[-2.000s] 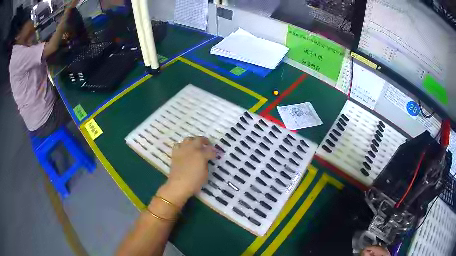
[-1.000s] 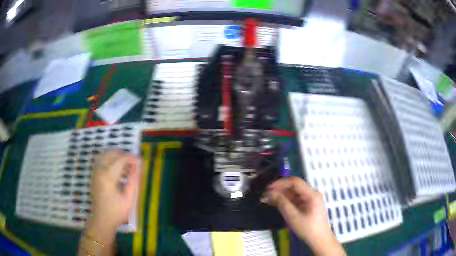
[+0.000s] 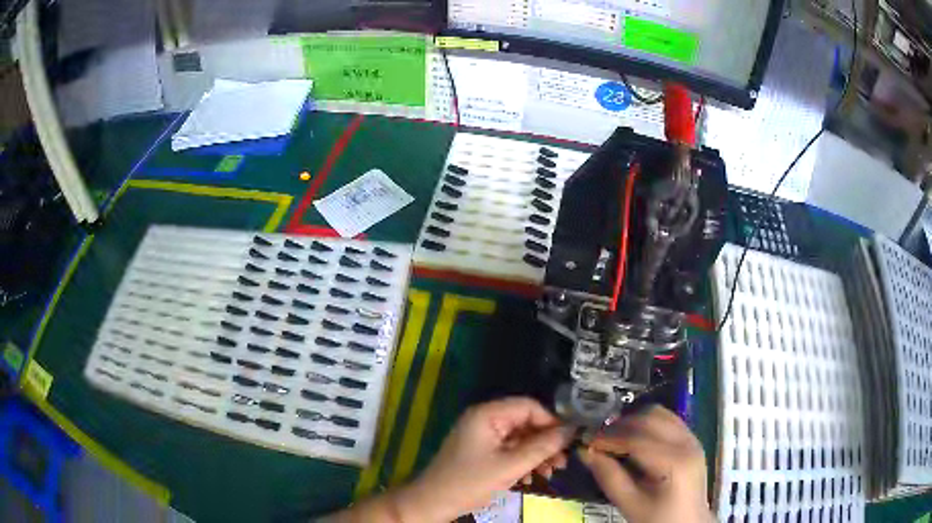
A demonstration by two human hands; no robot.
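The press fixture (image 3: 639, 235) stands right of centre, with its red lever handle (image 3: 680, 114) raised at the top. My left hand (image 3: 503, 446) and my right hand (image 3: 654, 460) meet at the front of the press, just below the round gauge (image 3: 586, 401). The fingertips of both hands are pinched close together there. Any small part between them is too small and hidden to make out. The left tray (image 3: 296, 437) holds dark elongated parts mainly on its right side.
The rear tray (image 3: 488, 153) lies behind left of the press, beside a paper slip (image 3: 364, 202). The right tray (image 3: 787, 358) and a tray stack (image 3: 877, 337) are at the right. A keypad (image 3: 761, 223) and monitor (image 3: 613, 36) are behind. A thin black cable hangs at the right.
The view has turned from the left tray towards the press. My left hand has left the left tray and come to the press front. My right hand has moved in beside it.
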